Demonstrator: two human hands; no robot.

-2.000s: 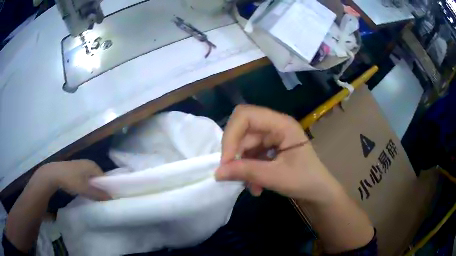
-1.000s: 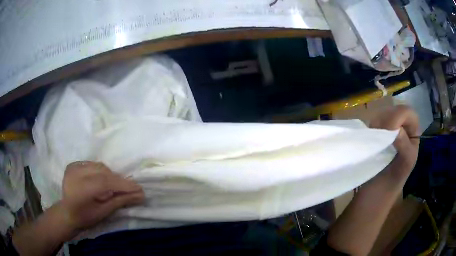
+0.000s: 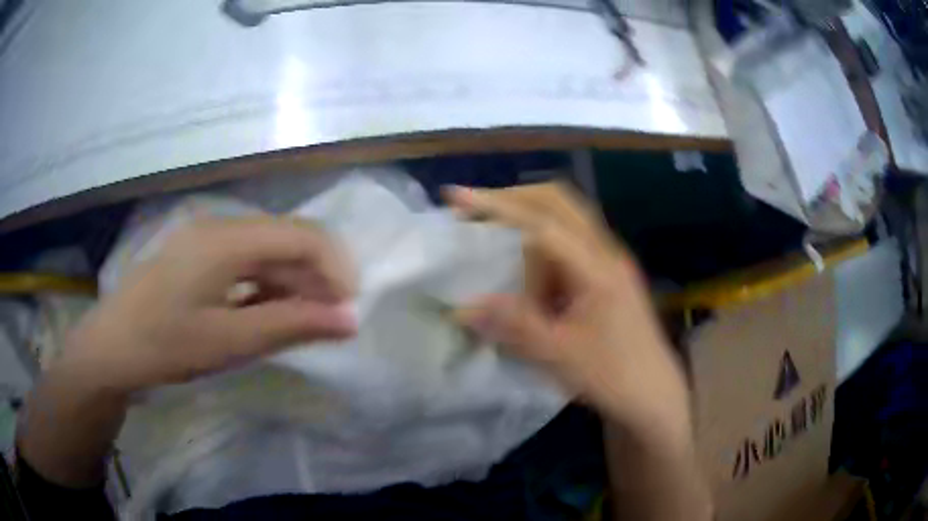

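The white fabric piece (image 3: 407,427) lies bunched over the dark-clothed lap, below the table edge. My left hand (image 3: 224,305) is over its left part, thumb and fingertips near each other at a raised fold; blur hides whether it grips. My right hand (image 3: 570,295) is at the cloth's right side, thumb and index finger apart, with cloth between them; its grip is unclear. A small blurred dark shape shows on the cloth near the right thumb. No hand tool can be made out.
The white machine table (image 3: 407,81) with a brown wooden edge runs across the top. Blurred snips (image 3: 621,41) lie on it. A paper-filled tray (image 3: 814,122) is at upper right. A yellow bar (image 3: 773,280) and a brown carton (image 3: 758,397) with black characters stand at right.
My right hand has come back left from the far right, and the cloth, stretched out before, is now bunched. My left hand has moved up. The view has shifted, showing more of the table.
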